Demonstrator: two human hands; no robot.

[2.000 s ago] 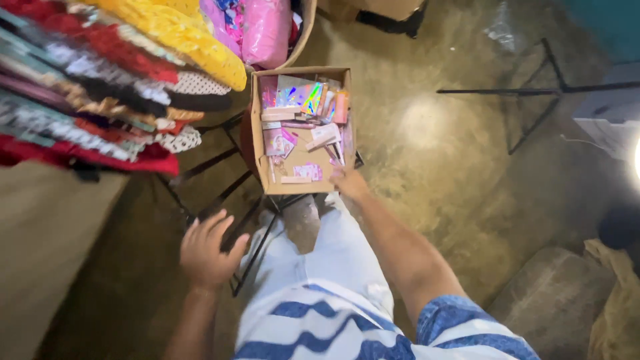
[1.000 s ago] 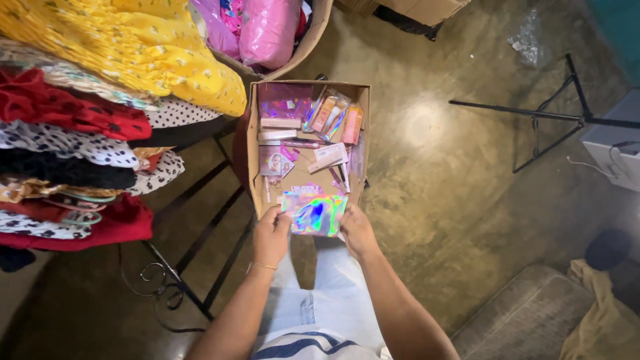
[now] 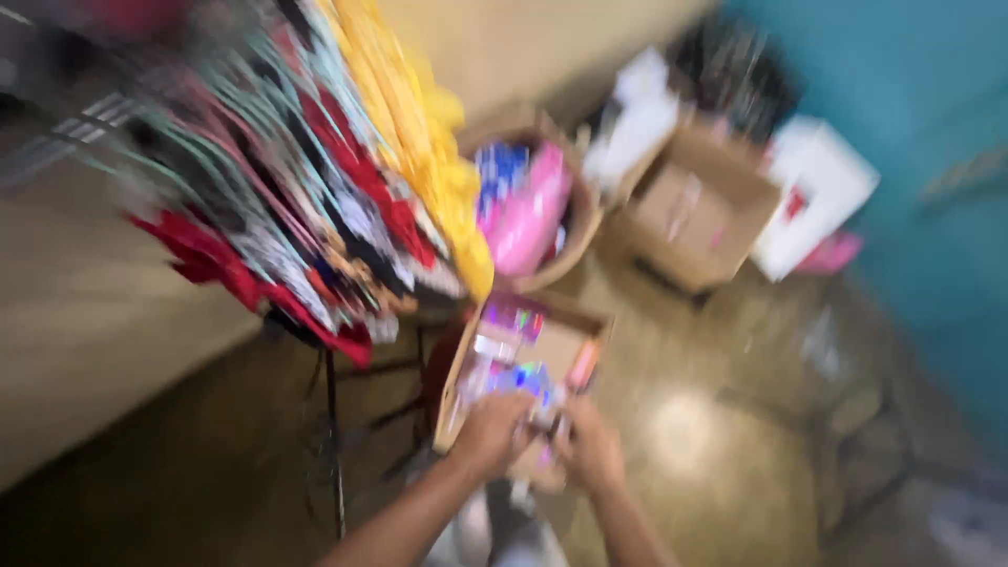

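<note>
A shallow cardboard box (image 3: 449, 405) holds small cosmetic-like items, among them an orange tube (image 3: 583, 363) by the right wall and a pink-purple shiny packet (image 3: 510, 319) at the far left. Over the near half of the box are my left hand (image 3: 498, 429) and my right hand (image 3: 587, 441), close together with curled fingers. A shiny iridescent packet (image 3: 524, 379) lies at the fingertips of my left hand. Strong blur hides whether either hand grips it or another small item between them.
Clothes on hangers (image 3: 339, 181) crowd the left side. Behind the box stands a round basket (image 3: 579, 244) with a pink plastic package (image 3: 531, 213). An open cardboard box (image 3: 693, 213) is on the floor farther right, beside a white box (image 3: 819, 189). Black metal legs (image 3: 335, 441) rise at the left.
The view has swung and tilted strongly. One second ago both hands held an iridescent packet at the near edge of the box; now they are closer together over its contents.
</note>
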